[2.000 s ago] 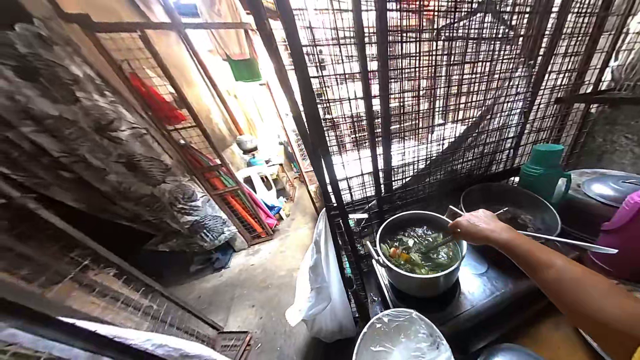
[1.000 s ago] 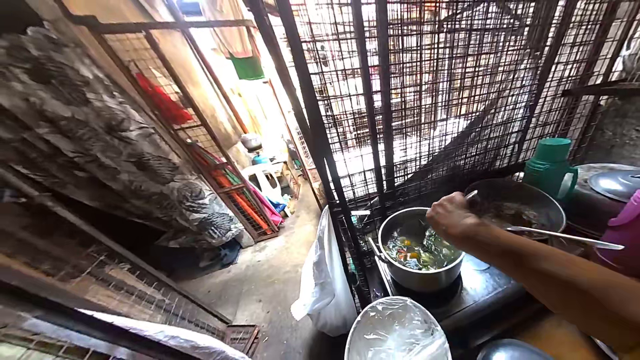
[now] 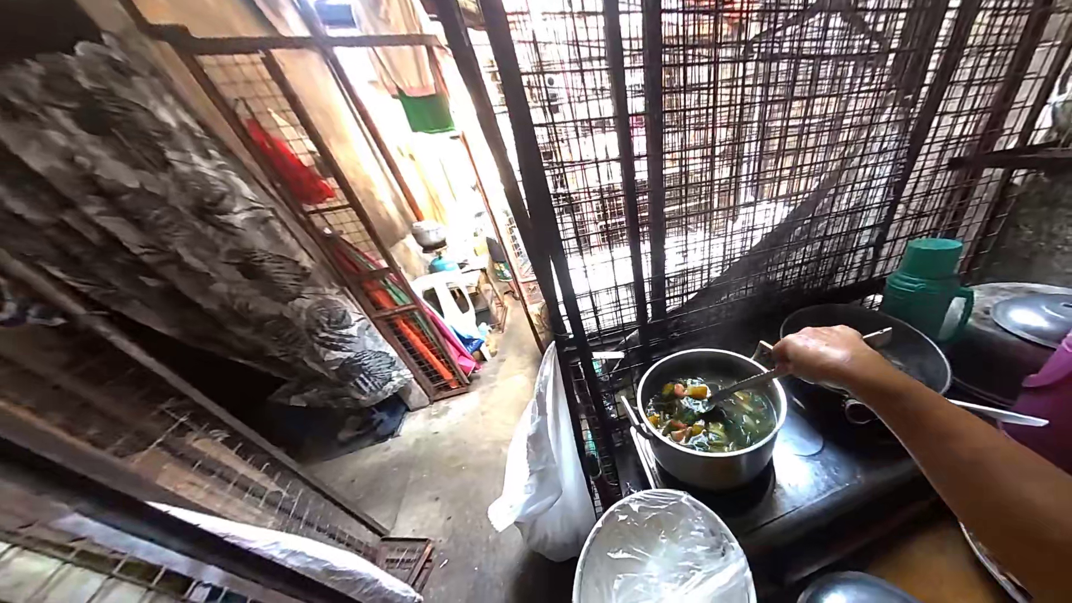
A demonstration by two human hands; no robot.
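Note:
My right hand (image 3: 825, 356) is closed around the handle of a metal ladle or spoon (image 3: 745, 383), whose lower end dips into the soup. The metal cooking pot (image 3: 716, 469) sits on the left side of a black stove (image 3: 825, 469). Leafy greens and orange and pinkish pieces float in its broth (image 3: 712, 412). Behind my hand, a dark wok (image 3: 930, 368) stands on the other side of the stove. A utensil with a pale flat handle (image 3: 1001, 412) lies across the front of the wok. My left hand is outside the view.
A container covered in clear plastic (image 3: 666, 548) stands in front of the pot, beside a white plastic bag (image 3: 548, 469). Metal mesh (image 3: 712, 167) rises behind the stove. A green thermos jug (image 3: 925, 289), a metal lid (image 3: 1038, 316) and a pink container (image 3: 1047, 402) are at the right.
My right hand, still gripping the utensil, has shifted from above the pot's rim toward the right. The utensil's shaft now slants left into the soup and its food pieces have moved.

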